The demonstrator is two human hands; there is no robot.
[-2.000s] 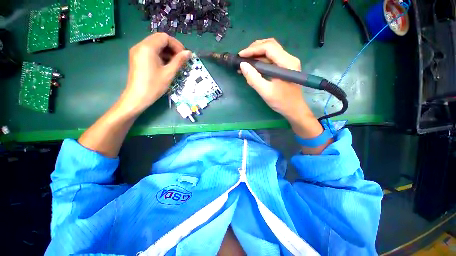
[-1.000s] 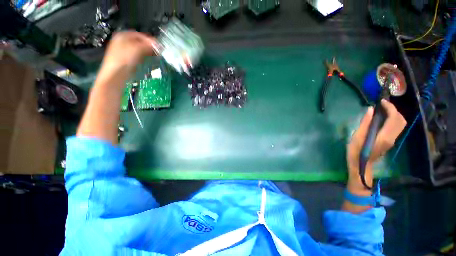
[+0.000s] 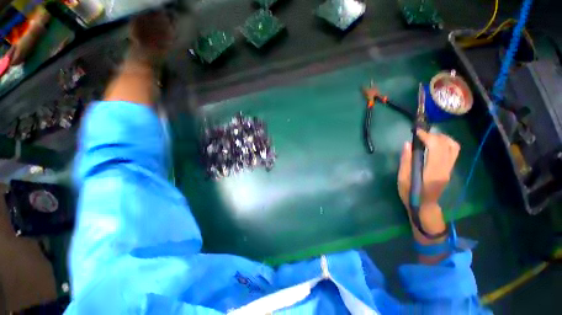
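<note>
My right hand (image 3: 429, 172) holds the soldering iron (image 3: 418, 163), its tip pointing away from me beside the blue solder spool (image 3: 448, 95). My left hand (image 3: 153, 34) is stretched to the far left over the dark strip. It is dark and blurred, and I cannot tell whether it holds anything. A heap of small black components (image 3: 239, 146) lies on the green mat (image 3: 302, 203). Side cutters (image 3: 376, 104) with orange-red near the jaws lie left of the spool.
Several circuit boards (image 3: 263, 28) sit on the dark strip at the far side. A black bin (image 3: 516, 123) stands at the right. A blue coiled cord (image 3: 513, 52) hangs there. A black fan-like device (image 3: 42, 202) and metal parts (image 3: 46, 117) are at the left.
The view has turned and shifted. My left hand has moved the whitish board away from beside the heap to the far left, where the board no longer shows clearly. My right hand still holds the iron.
</note>
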